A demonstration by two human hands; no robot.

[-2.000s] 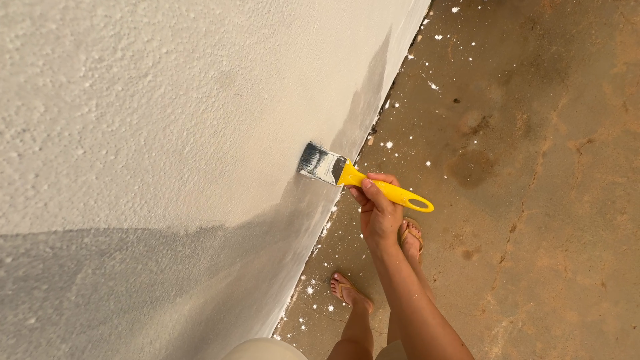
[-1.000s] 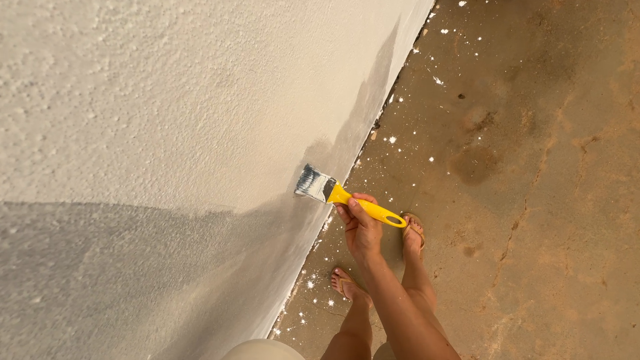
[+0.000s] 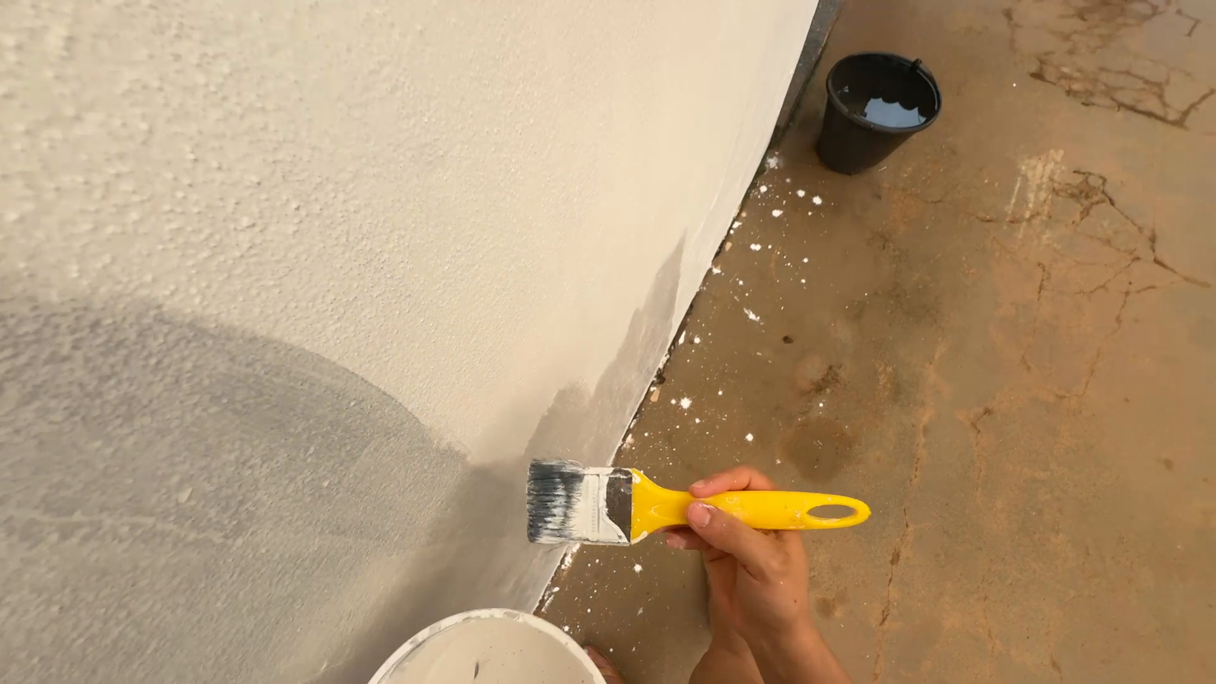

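Observation:
My right hand (image 3: 750, 551) grips the yellow plastic handle of a flat paintbrush (image 3: 655, 503), thumb on the near side. The brush lies level across the view, its dark bristles pointing left and coated with white paint, as is its metal ferrule. It looks held out in front of the textured wall (image 3: 380, 190), near the wall's foot. Below the bristles, at the bottom edge, a white-rimmed bucket (image 3: 494, 617) shows in part, with pale, paint-like contents. My left hand is out of view.
A black bucket (image 3: 855, 133) holding liquid stands on the cracked concrete floor (image 3: 997, 427), beside the wall at the top. White paint spots dot the floor along the wall. Shadow or darker patches cover the wall's lower left. Part of a foot and a leg show at the bottom.
The brush has come away from the wall and nearer to me, still in my right hand. The view has shifted, and the black bucket and the white bucket's opening now show.

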